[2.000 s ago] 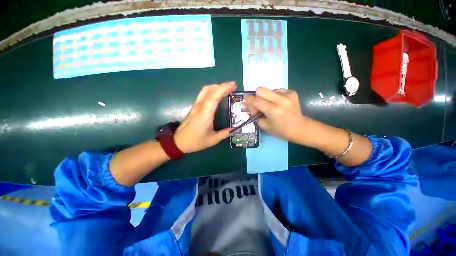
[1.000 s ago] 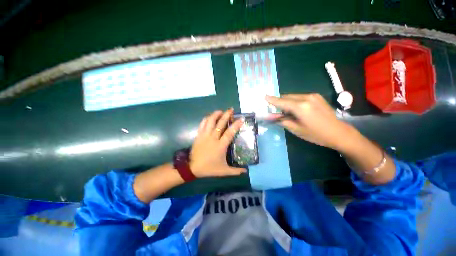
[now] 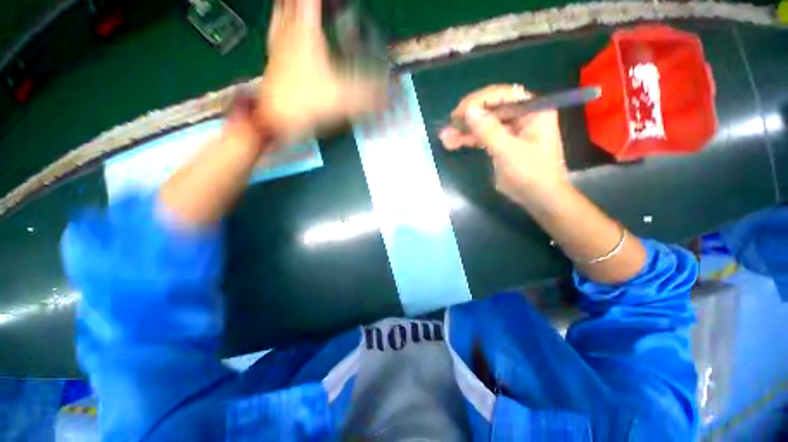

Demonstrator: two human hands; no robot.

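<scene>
My left hand [image 3: 311, 82] is blurred, stretched out over the pale taped edge. A dark, blurred phone unit [image 3: 356, 43] shows against its thumb side and appears held; its details cannot be made out. My right hand [image 3: 523, 142] is above the bench, right of the narrow light-blue sticker sheet [image 3: 419, 216]. It holds dark tweezers [image 3: 557, 100], slanting across the fingers towards the red bin. No adhesive piece can be made out at its fingertips. The sheet lies lengthwise on the bench, its far end partly behind my left hand.
The wide sticker sheet [image 3: 138, 170] lies at left, partly behind my left forearm. The red parts bin [image 3: 691, 95] with small white parts [image 3: 645, 99] stands at right. Beyond the pale taped edge [image 3: 518, 28], a small pale unit [image 3: 216, 24] lies on the green conveyor.
My left hand has moved from the bench forward and left to the taped edge, the phone unit with it. My right hand has moved forward, off the sheet. The camera view has shifted.
</scene>
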